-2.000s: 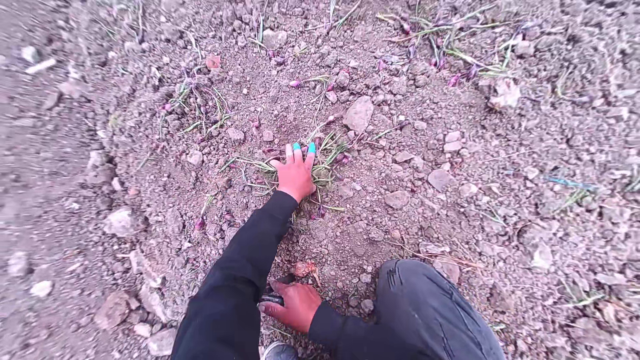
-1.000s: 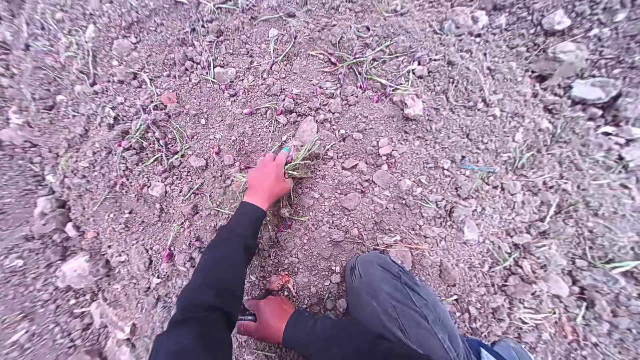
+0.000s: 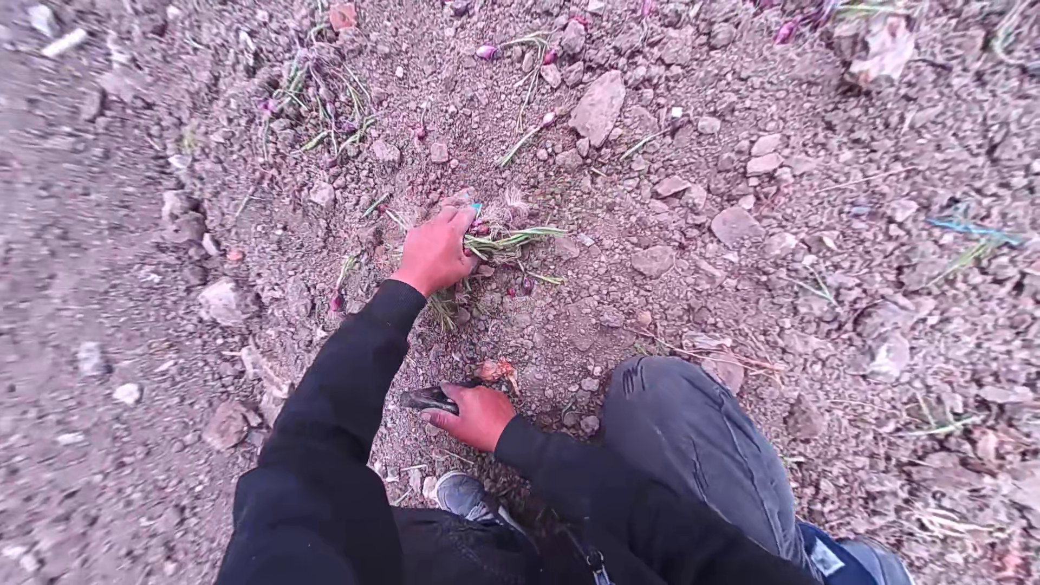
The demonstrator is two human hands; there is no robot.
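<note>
My left hand (image 3: pixel 439 250) is closed around a bunch of onion plants (image 3: pixel 513 240), whose green stalks stick out to the right of the fingers; some small purple bulbs and pale roots show beside it. Nearer my body, my right hand (image 3: pixel 475 416) grips a dark object (image 3: pixel 429 398), perhaps a tool handle; its kind is unclear. Just above the right hand lies an orange-brown dry scrap (image 3: pixel 497 372). Loose purple onion bulbs (image 3: pixel 486 52) with green stalks lie on the soil farther ahead.
Dry, stony soil surrounds both hands. A large flat stone (image 3: pixel 599 108) lies ahead, and a heap of onion plants (image 3: pixel 321 106) is at upper left. My bent knee (image 3: pixel 691 439) is at lower right, with a shoe (image 3: pixel 465 496) below my right hand. A blue strand (image 3: pixel 975 231) lies at right.
The left hand was spread over the onion plants two seconds ago; now its fingers are closed on a bunch. The right hand still holds the dark object.
</note>
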